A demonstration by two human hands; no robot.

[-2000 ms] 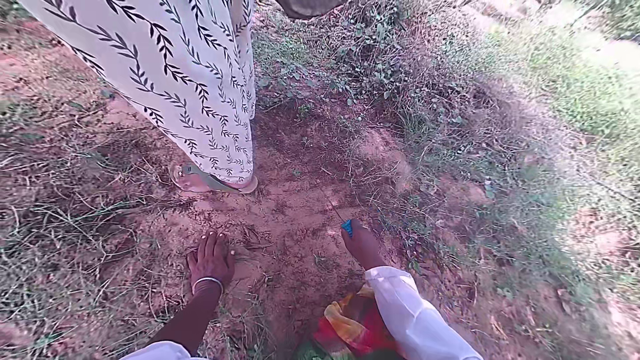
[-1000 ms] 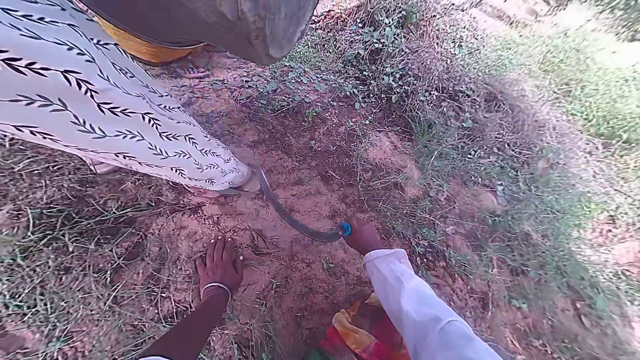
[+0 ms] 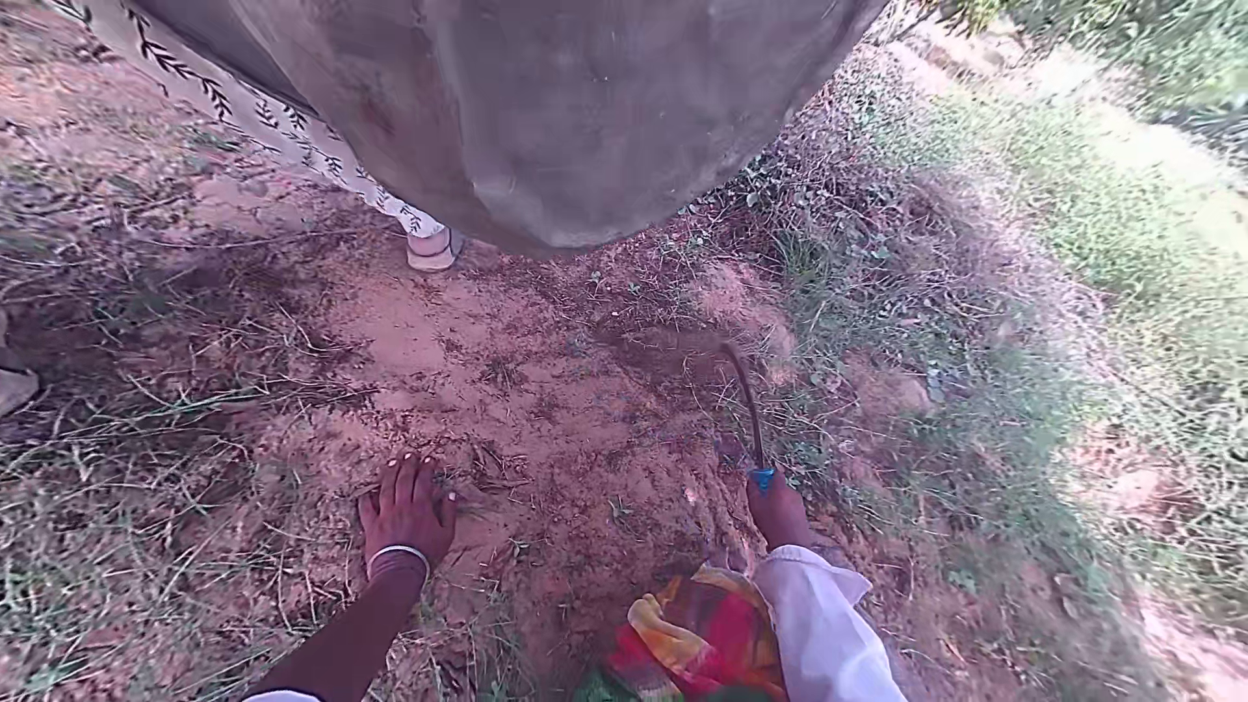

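Observation:
My left hand [image 3: 408, 512] rests palm down on bare reddish soil, fingers slightly apart, a pale bangle at the wrist. It holds nothing. My right hand [image 3: 778, 509] is closed around the blue handle of a sickle [image 3: 749, 405], whose thin curved blade points away from me over the soil beside the weeds. Most of the handle is hidden in my fist. Red, yellow and green cloth [image 3: 707, 634] lies bunched next to my right forearm.
A large grey metal vessel [image 3: 585, 117] fills the top middle and hides much of a person in patterned white clothing [image 3: 283, 127]. That person's foot [image 3: 432, 249] is on the soil. Dry cut grass [image 3: 185, 468] covers the left; weeds [image 3: 877, 292] grow on the right.
The grey vessel, barely in view at first, now covers the top middle. The person's patterned clothing is further up and left. The sickle blade, which pointed left a second ago, now points away from me.

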